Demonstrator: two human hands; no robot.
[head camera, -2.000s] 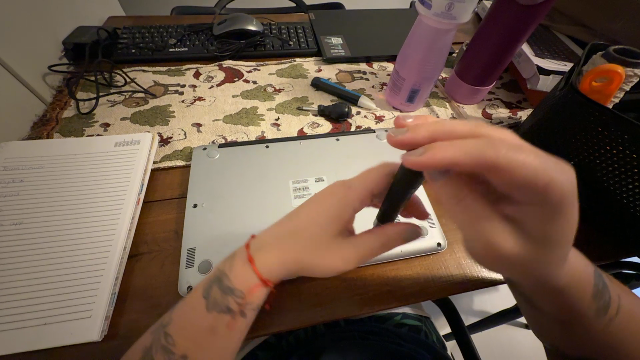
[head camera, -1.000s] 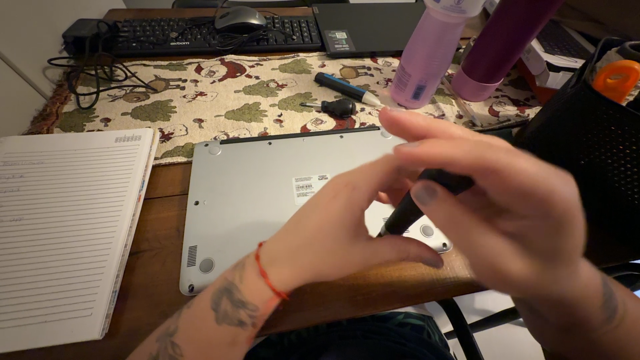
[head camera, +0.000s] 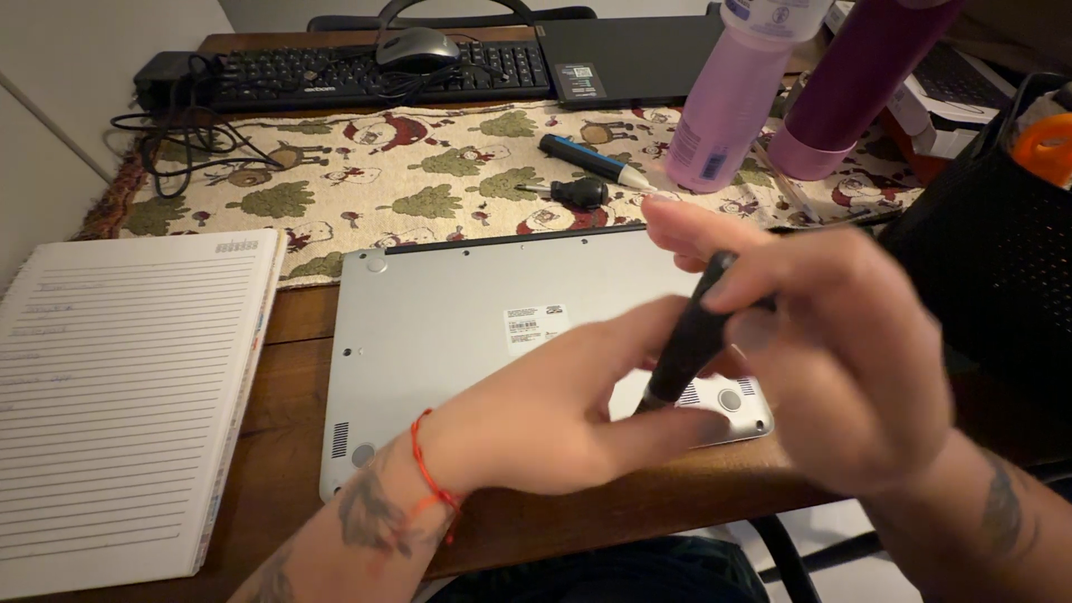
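Observation:
A silver laptop (head camera: 435, 335) lies upside down on the wooden table, with screws, round feet and vents on its base. Above its right part, my right hand (head camera: 846, 352) grips the upper end of a black-handled screwdriver (head camera: 691, 343), which is tilted. My left hand (head camera: 553, 402) is around the lower handle, thumb below it. The tool's tip is hidden behind my left thumb. Beyond the laptop, a short black screwdriver (head camera: 578, 193) and a blue and black pen-like tool (head camera: 593, 162) lie on the patterned runner.
An open lined notebook (head camera: 117, 402) is at the left. Behind are a black keyboard (head camera: 335, 79), a mouse (head camera: 418, 50), cables and a flat black device (head camera: 628, 59). A pink bottle (head camera: 737, 92) and a purple bottle (head camera: 867, 75) stand at the back right, near a black mesh holder (head camera: 988, 251).
My right hand's fingers have shifted around the screwdriver's upper end. Both hands stay over the right part of the laptop.

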